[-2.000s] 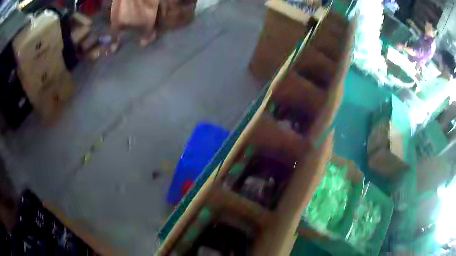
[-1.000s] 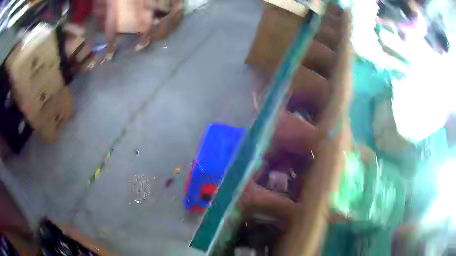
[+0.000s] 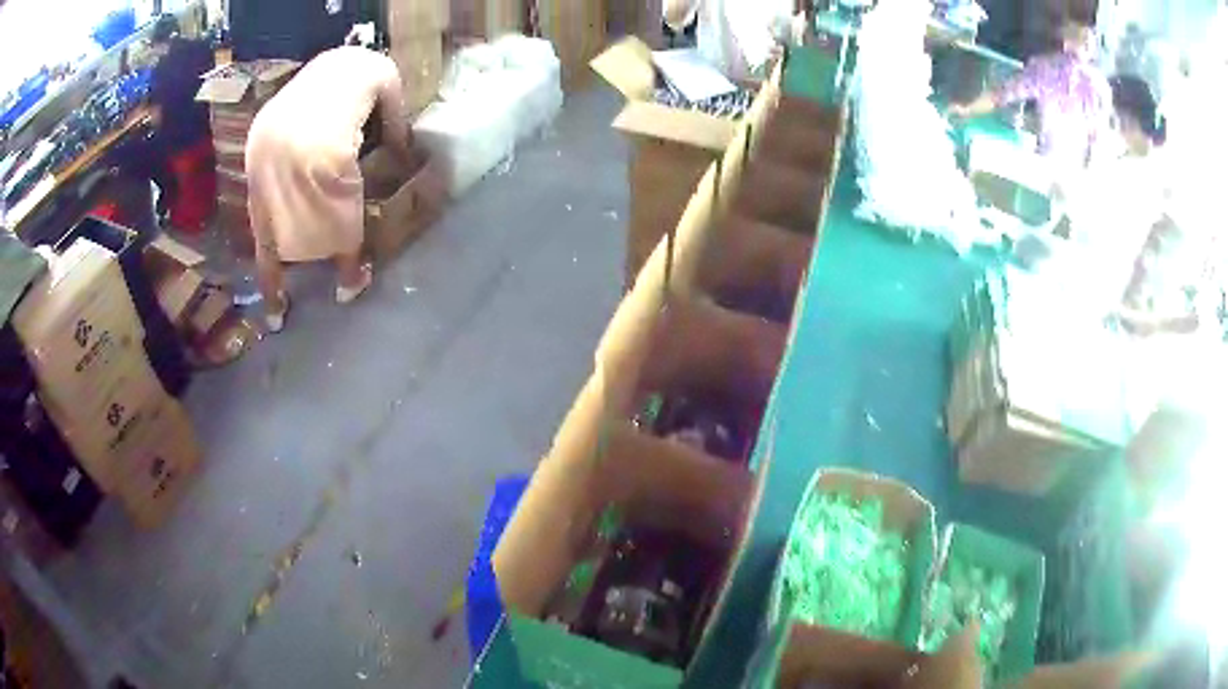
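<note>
Neither of my hands is in the picture. Nearest in front, a row of open colour boxes (image 3: pixel 566 653), green outside and brown inside, runs away along the bench edge with flaps standing up. Dark glossy product units (image 3: pixel 640 592) lie in the nearer boxes, partly in shadow. To the right, an open box holds bright green bagged small parts (image 3: pixel 846 565). Beside it a green box holds paler bagged small parts (image 3: pixel 967 606). A brown flap (image 3: pixel 875 666) covers their near side.
Green bench top (image 3: pixel 848 323); flattened cartons (image 3: pixel 1017 444) and people at right, partly washed out by glare. Tall open carton (image 3: pixel 660 175) beyond the bench. Blue stool (image 3: pixel 496 552) under the bench edge. A person (image 3: pixel 310 162) bends over a carton (image 3: pixel 400 202). Stacked cartons (image 3: pixel 115 390) at left.
The view has tilted up and sharpened; the bending person and white bundle now show further up. The box flaps on the floor side now stand up. The blue stool is mostly hidden.
</note>
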